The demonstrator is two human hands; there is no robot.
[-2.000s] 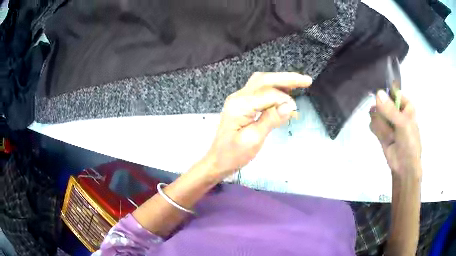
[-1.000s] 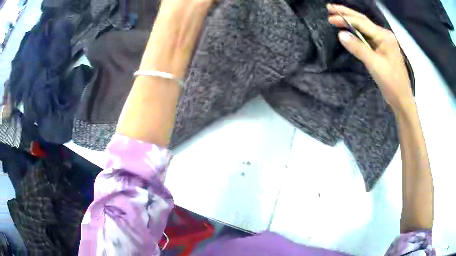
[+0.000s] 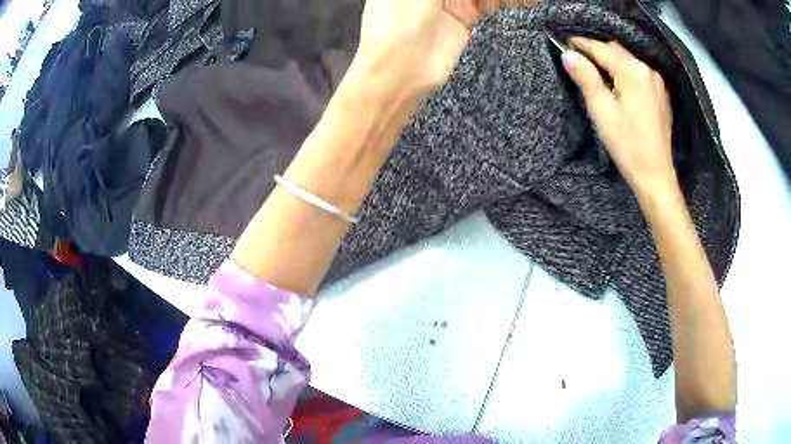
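The speckled tweed coat [image 3: 486, 130] lies bunched across the table, with its smooth dark brown lining [image 3: 234, 147] showing at the left. My left hand [image 3: 412, 39] is over the coat at the top edge. Its fingers are blurred and partly cut off, so its hold on the cloth cannot be made out. My right hand [image 3: 623, 104] is on the coat at the upper right, closed around the thread snips [image 3: 557, 42]. Only a thin bit of the snips shows by the fingertips.
A navy heap of clothing [image 3: 82, 147] lies on the left side. Dark plaid garments [image 3: 74, 347] are below it. A dark garment [image 3: 746, 61] lies at the upper right. A red thing [image 3: 321, 416] shows below the white table edge [image 3: 382, 399].
The coat, earlier spread with its lining up, now shows more speckled cloth, folded over. Both hands have moved up onto it. Since the last earlier frame, my left hand has shifted right.
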